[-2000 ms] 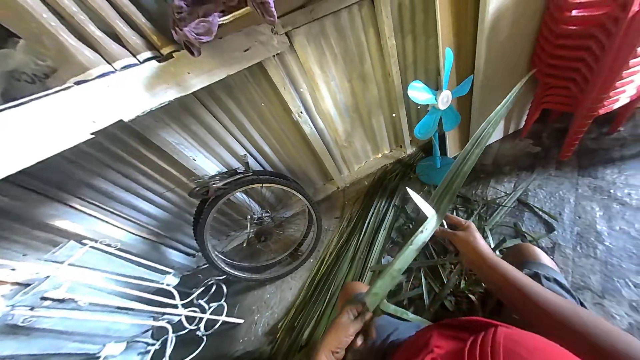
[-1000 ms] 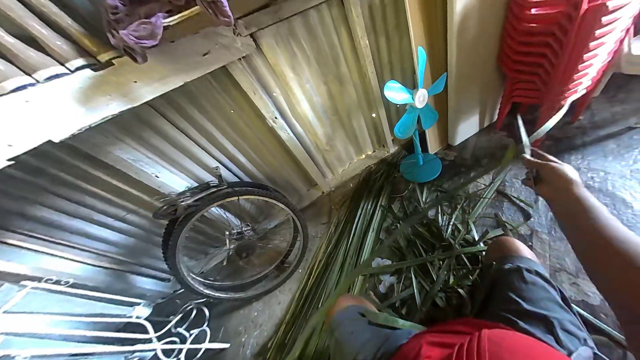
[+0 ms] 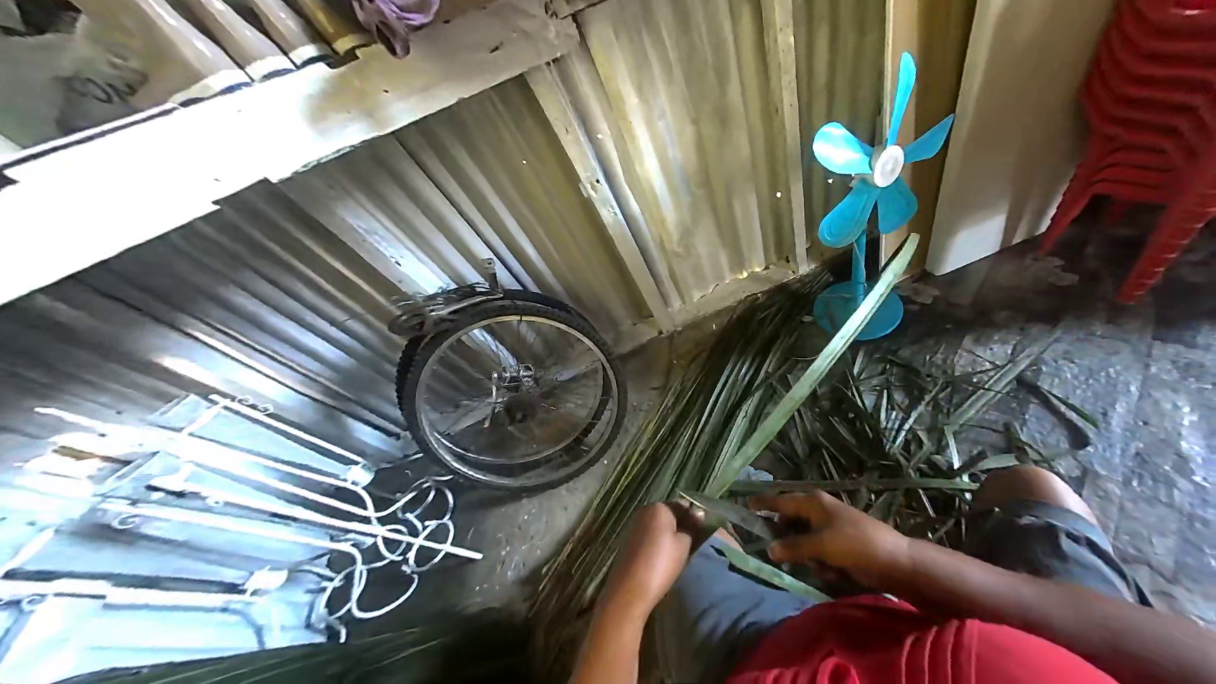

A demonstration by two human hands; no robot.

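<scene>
My left hand (image 3: 665,541) pinches a green palm leaf strip near my lap, its thumb and fingers together. Close on its right, my right hand (image 3: 836,540) holds what appears to be a knife, its flat grey blade (image 3: 730,516) pointing left towards my left fingers; the handle is hidden in the hand. A long pale-green leaf strip (image 3: 807,380) rises from between the hands and crosses in front of the fan base. Another piece of leaf (image 3: 771,572) hangs below the blade over my lap. Long leaves (image 3: 693,418) lie in a bundle on the floor beyond my hands.
Loose leaf strips (image 3: 883,427) are heaped before my knee. A blue fan (image 3: 860,285) stands behind them. Bicycle wheels (image 3: 518,380) lean against the corrugated metal wall (image 3: 494,180). White metal frames (image 3: 237,513) lie at left; stacked red plastic chairs (image 3: 1140,123) stand at right.
My right hand has come back from the far right, where it was one second ago, to beside my left hand. The long strip again rises from my lap towards the fan.
</scene>
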